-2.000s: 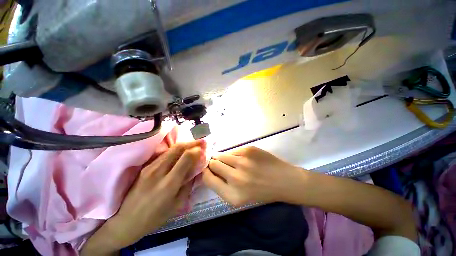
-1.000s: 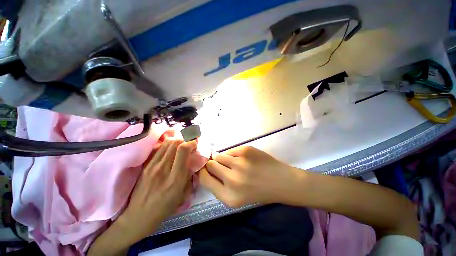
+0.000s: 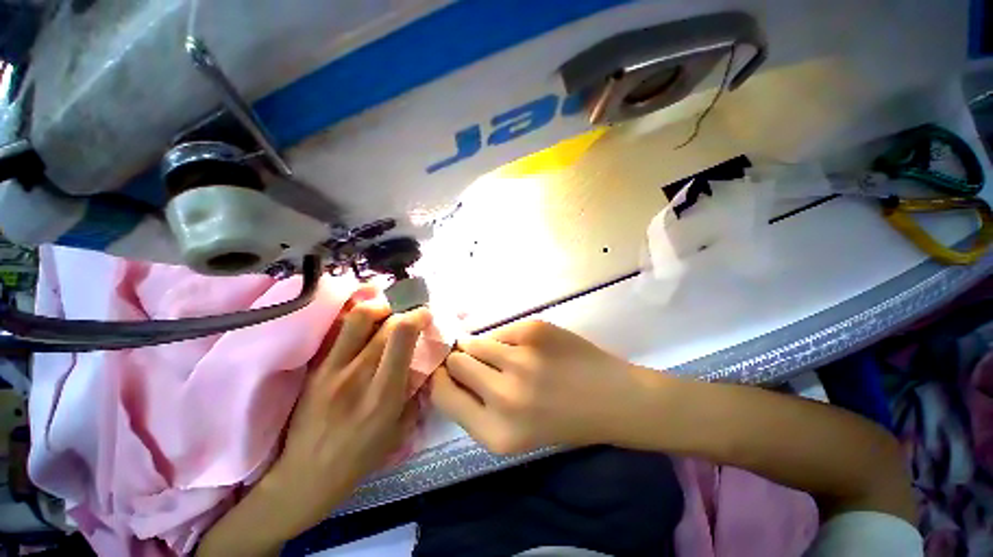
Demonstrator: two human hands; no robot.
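The pink garment piece (image 3: pixel 207 381) lies bunched left of the needle area, and its edge runs between my hands. My left hand (image 3: pixel 354 381) presses on the cloth, fingertips beside the small grey guard (image 3: pixel 407 294). My right hand (image 3: pixel 523 386) pinches the cloth's edge just right of my left fingers. The white sewing machine (image 3: pixel 392 98) with a blue stripe stands over the work. The presser foot area (image 3: pixel 381 259) is dark against bright light; the needle tip cannot be made out.
A curved metal bar (image 3: pixel 152 332) crosses over the cloth at left. A black rectangle (image 3: pixel 708 180) and a thin white scrap (image 3: pixel 666 245) lie on the bed. Green-handled and yellow-handled snips (image 3: pixel 942 234) lie at the right end. Pink cloth (image 3: pixel 751 511) hangs below the table edge.
The machine head has shifted left and slightly down in view. My left fingers are more bent and a small pink fold shows between my hands. My right hand has hardly moved.
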